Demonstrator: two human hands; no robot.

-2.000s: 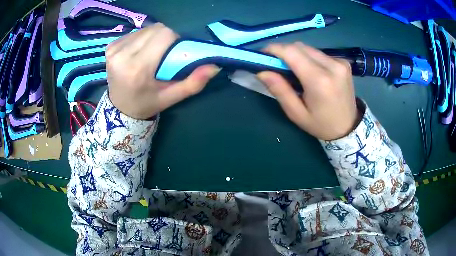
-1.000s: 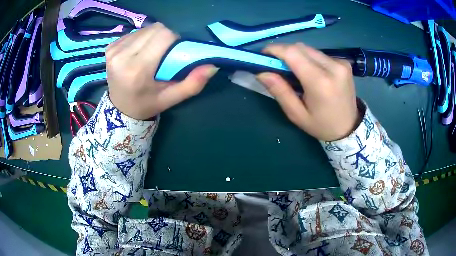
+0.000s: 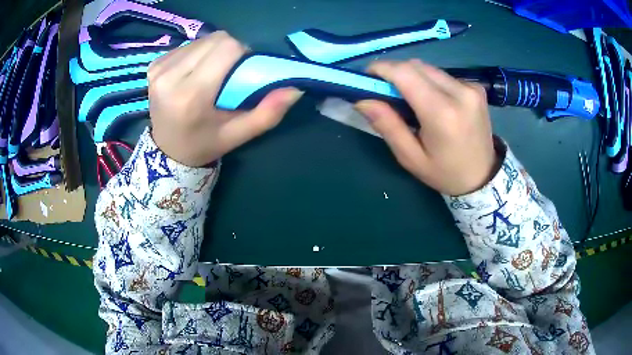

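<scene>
A curved handheld device body [image 3: 298,75], light blue with black edges, is held level above the mat. My left hand [image 3: 197,100] grips its wide curved end. My right hand [image 3: 436,125] grips its narrower end, which is hidden under the fingers. A white flat strip [image 3: 346,116] lies below the device, its right part covered by my right thumb and fingers. The electric screwdriver [image 3: 530,90], blue and black, lies on the mat beyond my right hand.
Another blue and black device body [image 3: 371,41] lies at the back. Blue and purple pieces [image 3: 114,66] lie left, beside a cardboard divider [image 3: 70,97]. Red-handled scissors [image 3: 111,163] are by my left sleeve. Tweezers [image 3: 587,177], more pieces [image 3: 615,104] and a blue bin [image 3: 575,14] are right.
</scene>
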